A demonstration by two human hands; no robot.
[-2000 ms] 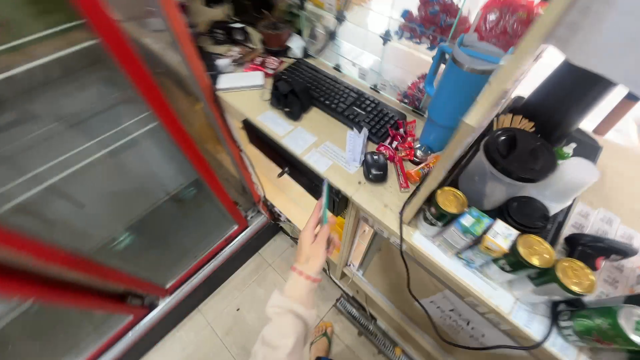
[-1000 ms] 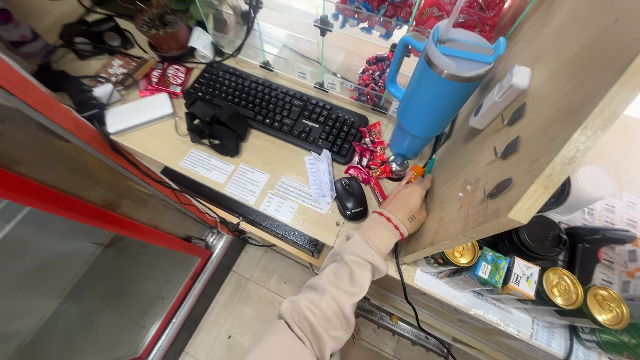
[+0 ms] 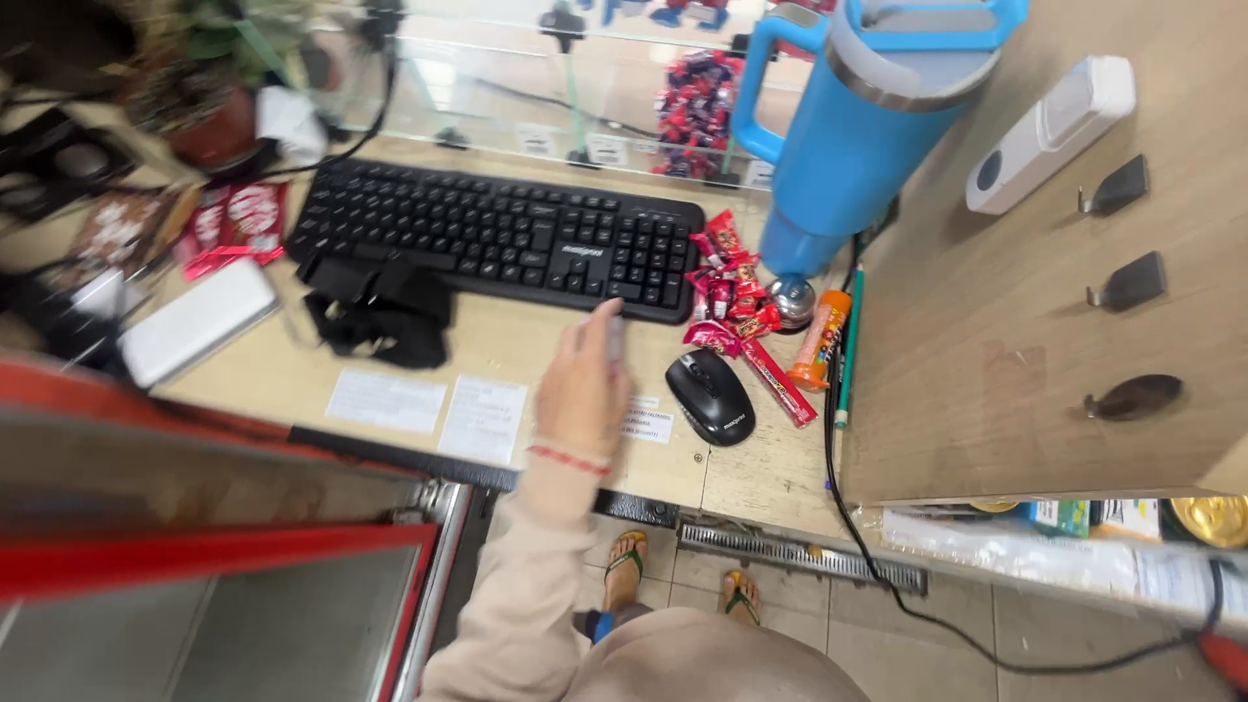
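My left hand point(image 3: 585, 390), blurred, is over the desk between the keyboard point(image 3: 497, 239) and the black mouse point(image 3: 710, 397). A thin pale paper point(image 3: 616, 341) shows edge-on at its right side, between thumb and fingers. Its fingertips are near the keyboard's lower edge, and a red bracelet circles the wrist. Taped printed labels point(image 3: 485, 419) lie beside and partly under the hand. Right of the mouse are wrapped candies point(image 3: 726, 283), a red candy stick point(image 3: 780, 382), an orange tube point(image 3: 821, 341) and a green pencil point(image 3: 850, 351). My right hand is out of view.
A blue tumbler point(image 3: 848, 146) stands behind the candies, by a wooden panel point(image 3: 1004, 341) with metal hooks. A black cable point(image 3: 858, 546) hangs over the desk edge. Left are a black strap-like item point(image 3: 375, 312), a white box point(image 3: 200, 322) and a red-framed door point(image 3: 214, 556).
My left hand held a green pencil earlier; that pencil now lies by the wooden panel. The hand has moved left, past the mouse, to where folded paper stood a second ago.
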